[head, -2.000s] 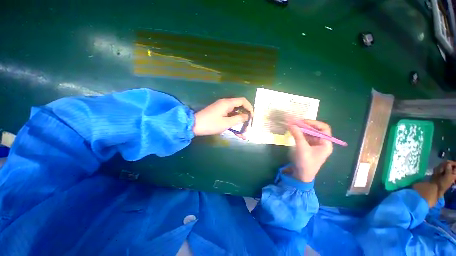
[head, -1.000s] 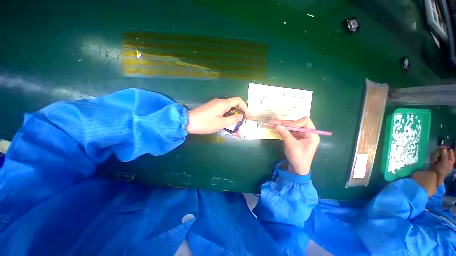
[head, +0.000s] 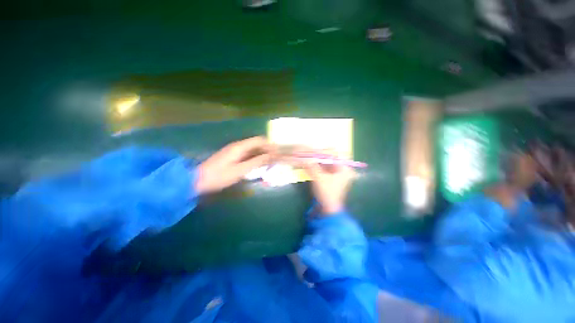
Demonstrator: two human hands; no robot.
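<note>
The frame is blurred. My left hand [head: 234, 165] is at the left edge of the pale sheet [head: 312, 132], its fingers bent around a small unit whose dark body is mostly hidden and smeared. A whitish patch with pink [head: 275, 175] shows just below the fingertips. My right hand [head: 333, 186] is at the sheet's lower edge and holds the slim pink tool [head: 343, 161] like a pen. The tool lies almost level, its tip end pointing left to the left fingertips. Whether the tip touches the unit cannot be told.
Amber tape [head: 202, 101] lies on the green bench [head: 353, 76] beyond my left hand. A long brown strip holder [head: 421, 148] and a green tray of white pieces [head: 468, 158] stand at right. A neighbour's blue sleeve [head: 498, 233] is beside them. Small dark units [head: 379, 33] lie at the far side.
The view has swung, so the bench things sit further left and the picture is blurred. The pink tool has moved from over the sheet to the left fingertips, and both hands are closer together.
</note>
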